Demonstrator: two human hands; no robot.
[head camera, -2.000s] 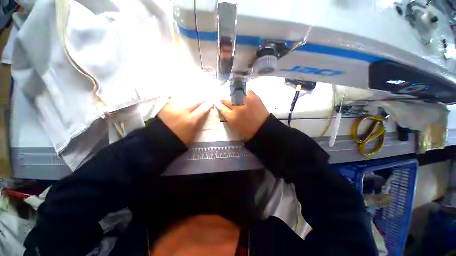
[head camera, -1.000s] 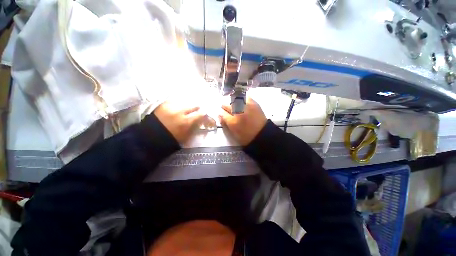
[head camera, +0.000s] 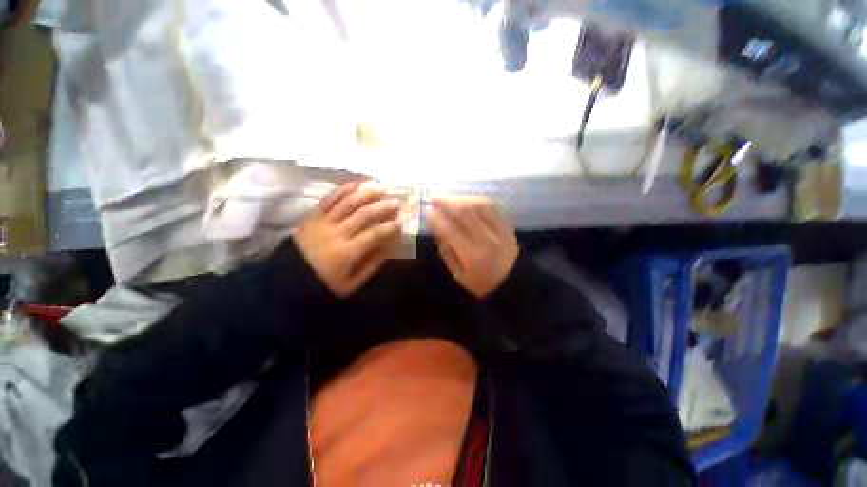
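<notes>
Both hands are close together at the table's front edge, blurred by motion. My left hand (head camera: 350, 233) has its fingers curled on the edge of the pale cloth (head camera: 143, 143), which spreads over the table to the left. A small pale beige piece (head camera: 410, 228) shows between the fingertips of both hands. My right hand (head camera: 473, 243) has its fingers bent at the right side of this piece. The lamp glare washes out the cloth behind the hands.
The sewing machine's dark control panel (head camera: 761, 52) is at the upper right. Yellow-handled scissors (head camera: 711, 178) lie near the table's grey front edge (head camera: 589, 203). A blue crate (head camera: 775, 333) with scraps stands below at the right.
Both hands have moved from beside the needle to the table's front edge, bringing the cloth edge with them. The view has shifted, so the machine head sits higher, mostly out of frame.
</notes>
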